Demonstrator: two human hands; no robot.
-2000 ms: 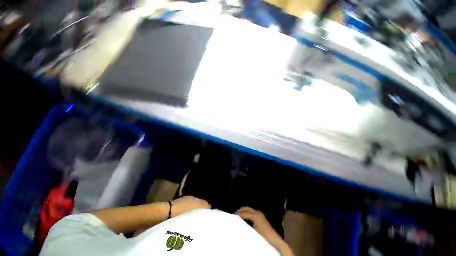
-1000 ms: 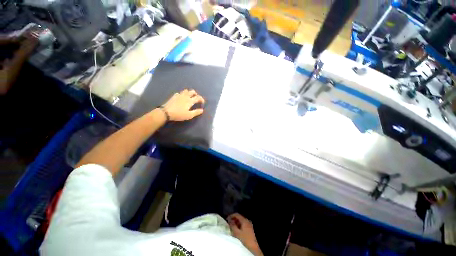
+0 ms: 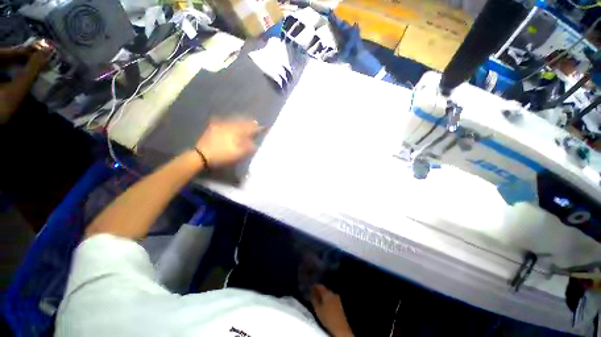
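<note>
Dark grey cut panels point(image 3: 189, 105) lie flat at the left of the white machine table point(image 3: 329, 131). My left hand point(image 3: 227, 141), a little blurred, is over the panels near their right edge, with a finger reaching toward the white surface. Whether it grips a panel cannot be told. My right hand point(image 3: 324, 301) is low, below the table edge by my lap, partly cut off by the shirt and dark; what it does cannot be told. The white sewing machine point(image 3: 487, 161) with blue lettering stands at the right.
A blue crate point(image 3: 39, 253) with grey fabric is at the lower left. A small black metal guide point(image 3: 524, 270) sits on the table at the right. White cables point(image 3: 113, 112) and a grey fan-like box point(image 3: 85, 29) are at the upper left. Another person's arm point(image 3: 20, 82) shows at the left edge.
My left hand came up from my lap onto the dark panels, then shifted slightly left. The dark panels now sit at a different angle. My right hand stayed low.
</note>
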